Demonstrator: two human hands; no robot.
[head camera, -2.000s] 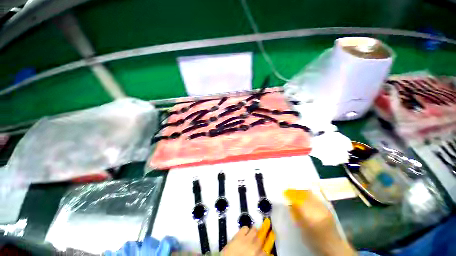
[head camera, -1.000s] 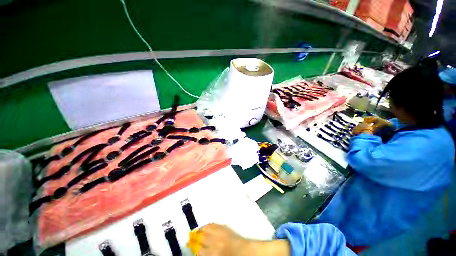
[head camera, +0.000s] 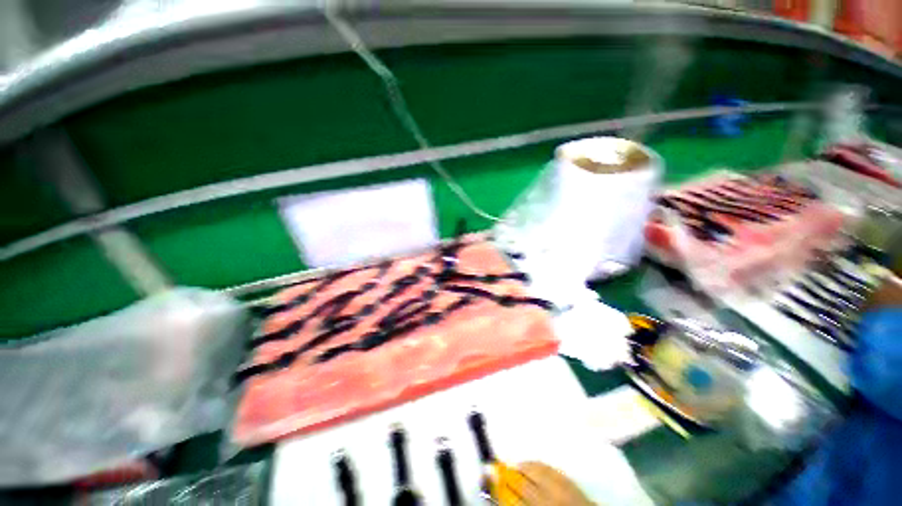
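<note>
Several black-strapped wristwatches (head camera: 399, 455) lie in an upright row on the white work pad (head camera: 539, 395), cut off by the bottom edge. My right hand (head camera: 539, 484), with yellow-orange finger cots, is at the bottom edge, its fingertips at the rightmost watch strap (head camera: 480, 435). The hand is blurred and partly cut off, so I cannot tell whether it grips the watch. My left hand is not in view. Behind the row, a pink-red foam tray (head camera: 396, 382) bears many watches.
A white humidifier (head camera: 603, 212) and crumpled tissue (head camera: 593, 334) stand at the right rear. A round dish (head camera: 682, 380) and cream square (head camera: 623, 413) lie right. Milky plastic (head camera: 119, 376) lies left. Another person's blue sleeve (head camera: 880, 361) is at the right edge.
The view swung right, then back left. The watches sit lower in the picture than two seconds ago. My left hand has left the picture; my right hand is now at the rightmost strap.
</note>
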